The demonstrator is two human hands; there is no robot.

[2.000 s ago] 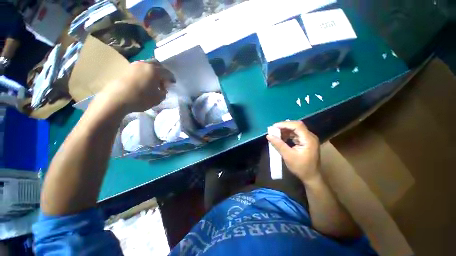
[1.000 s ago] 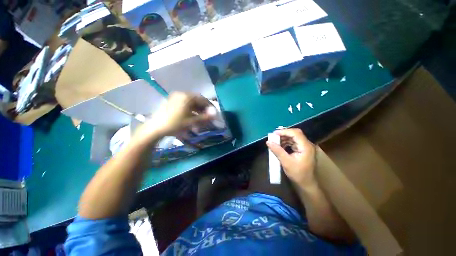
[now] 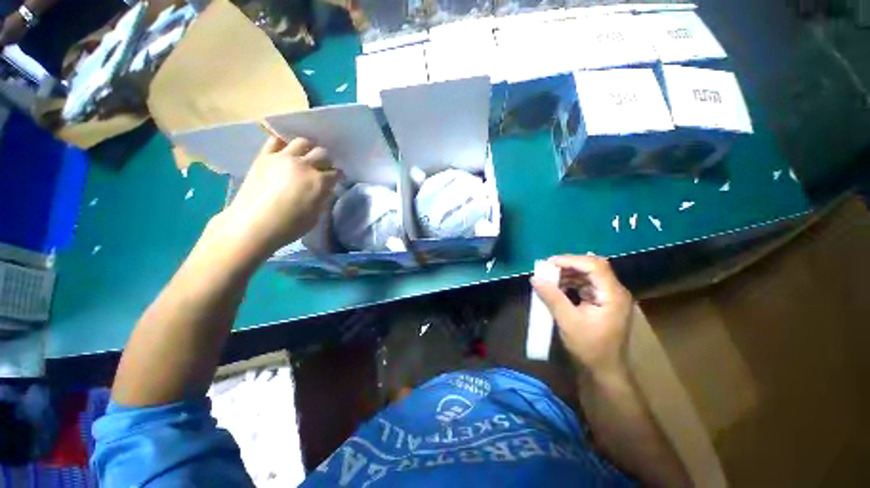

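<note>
Three open retail boxes stand in a row on the green bench, lids upright. Wrapped round products show in the middle box [image 3: 367,215] and the right box [image 3: 450,202]; each has a small white piece at its upper left. My left hand [image 3: 286,186] is over the left box, hiding most of it, fingers curled near the raised box lid [image 3: 224,148]; whether it grips anything is unclear. My right hand [image 3: 590,310] holds narrow white inserts [image 3: 539,319] between thumb and fingers, in front of the bench edge.
Finished boxes [image 3: 625,103] stand closed at the back right. A brown cardboard sheet [image 3: 224,71] lies back left, beside bagged items [image 3: 114,71]. A blue crate [image 3: 43,181] is at left, an insert carton [image 3: 258,415] below, a large shipping carton [image 3: 763,353] at right. Another person's hand shows top left.
My left hand has moved left from the right box to the left box. A small white piece now shows in the right box. My right hand still holds the inserts. The view has shifted.
</note>
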